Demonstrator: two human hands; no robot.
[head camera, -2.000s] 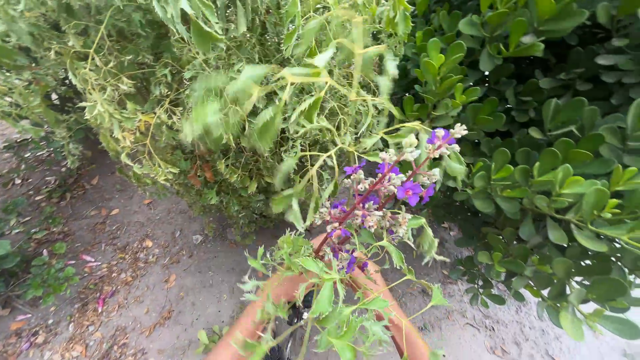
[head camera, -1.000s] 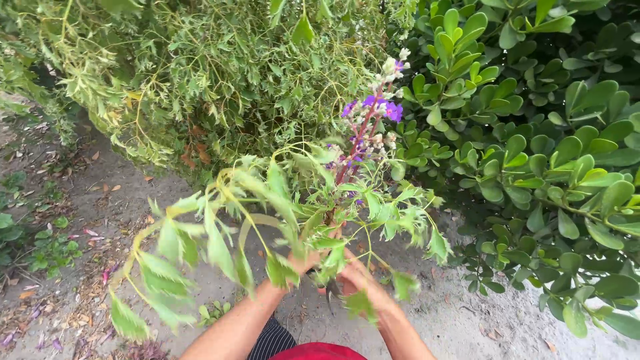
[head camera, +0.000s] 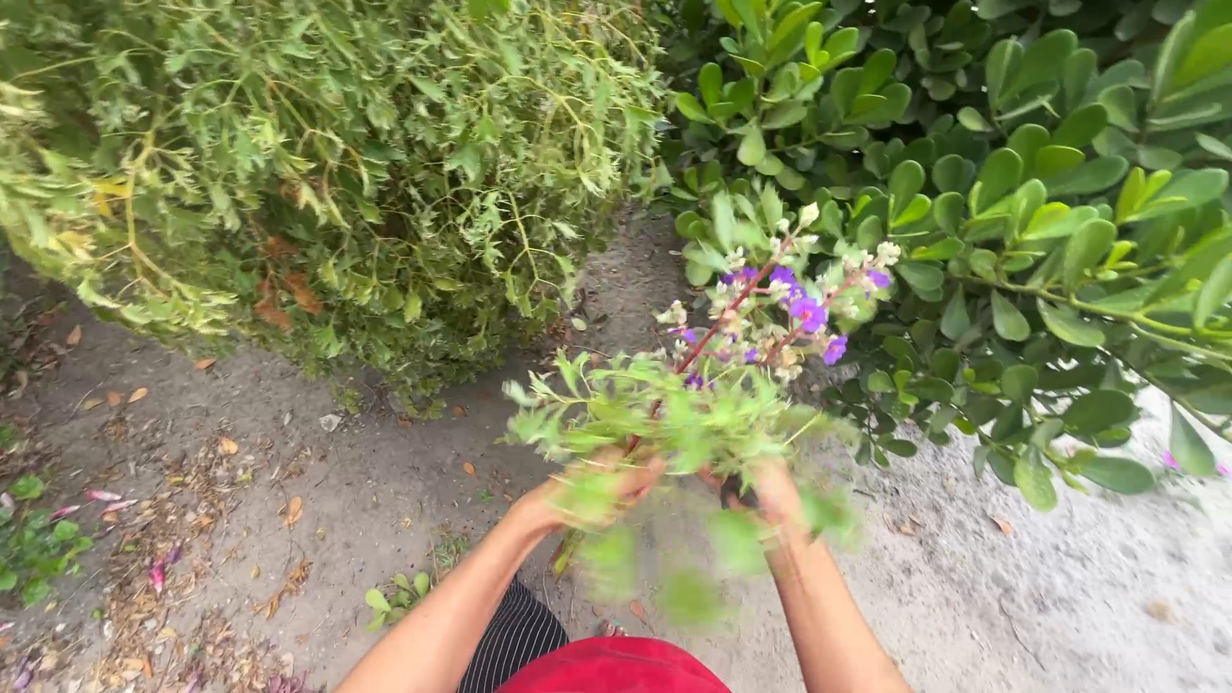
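A bunch of cut stems rises in front of me, with purple flowers (head camera: 807, 313) and pale buds on reddish stalks at its top. Lobed green leaves (head camera: 674, 409) spread around its lower part, blurred by motion. My left hand (head camera: 608, 481) is closed around the stems at the lower left of the bunch, partly behind leaves. To its right, my right hand (head camera: 770, 486) is at the lower right of the leaves, closed on a dark tool (head camera: 739, 493) whose kind I cannot tell; foliage hides most of it.
A shrub with fine lobed leaves (head camera: 385, 183) fills the upper left. On the right stands a shrub with thick rounded leaves (head camera: 1049, 212). Sandy ground (head camera: 385, 491) lies below, with leaf litter (head camera: 183, 577) and small weeds at the lower left.
The long leafy sprig that hung to the left a second ago is now gathered nearer the bunch. The flower heads tilt more to the right, and my hands have moved apart.
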